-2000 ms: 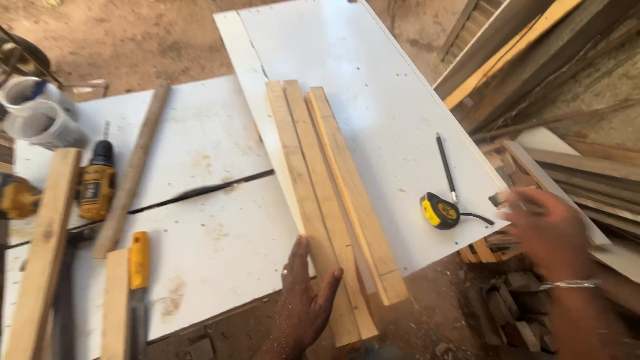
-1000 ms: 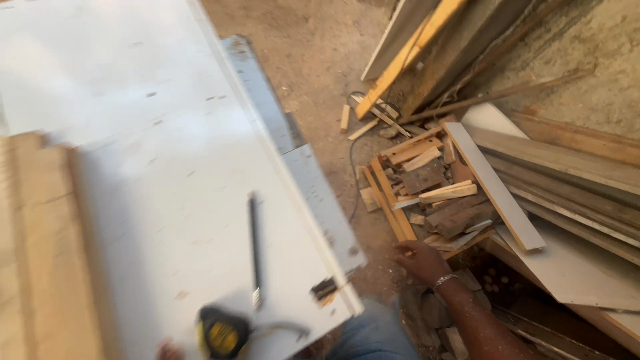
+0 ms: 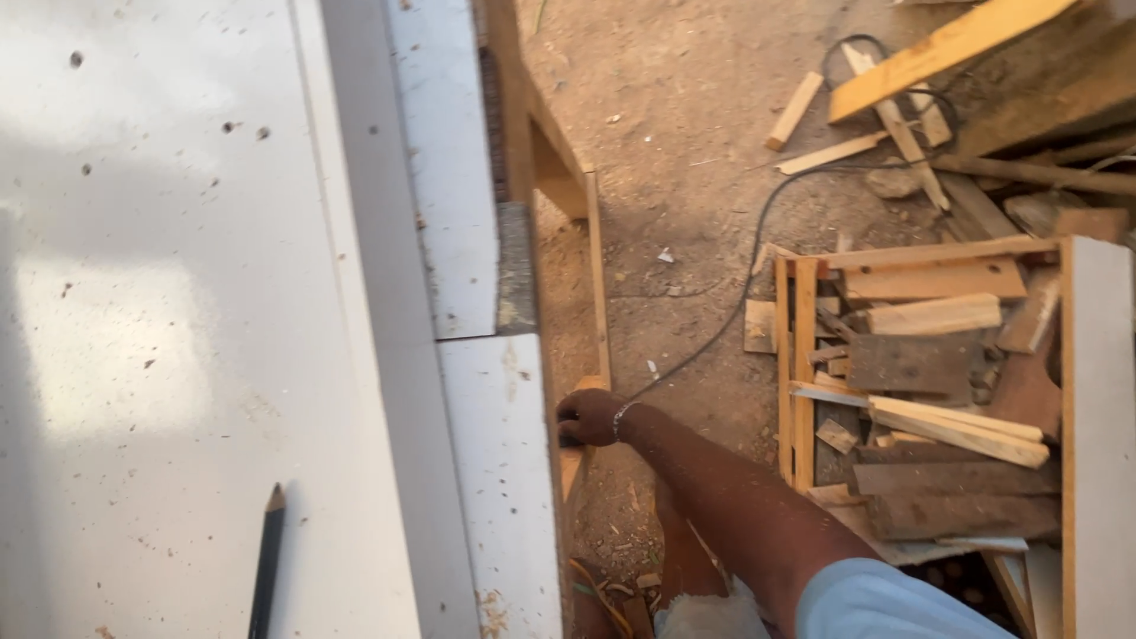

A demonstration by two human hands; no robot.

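My right hand (image 3: pixel 587 419) reaches down beside the white tabletop (image 3: pixel 501 444), at a wooden member of the table's frame (image 3: pixel 600 293). Its fingers are curled near something dark, mostly hidden under them, so its hold is unclear. A bracelet circles the wrist. My left hand is out of view. On the larger white board (image 3: pixel 222 355), at the left, a dark pencil (image 3: pixel 266 568) lies with its sharpened tip pointing up the view. Sawdust and wood chips dot the boards.
A black cable (image 3: pixel 754 257) runs over the dirt ground. To the right, a wooden frame (image 3: pixel 803 373) surrounds offcuts, including a pale wood piece (image 3: pixel 958 430). A long white-faced board (image 3: pixel 1100 426) borders it. A yellowish plank (image 3: pixel 950 58) slants across the upper right.
The view has swung far right and down; the tape measure and long battens have left it. My right hand has moved from over the tabletop's corner to beside and below its edge.
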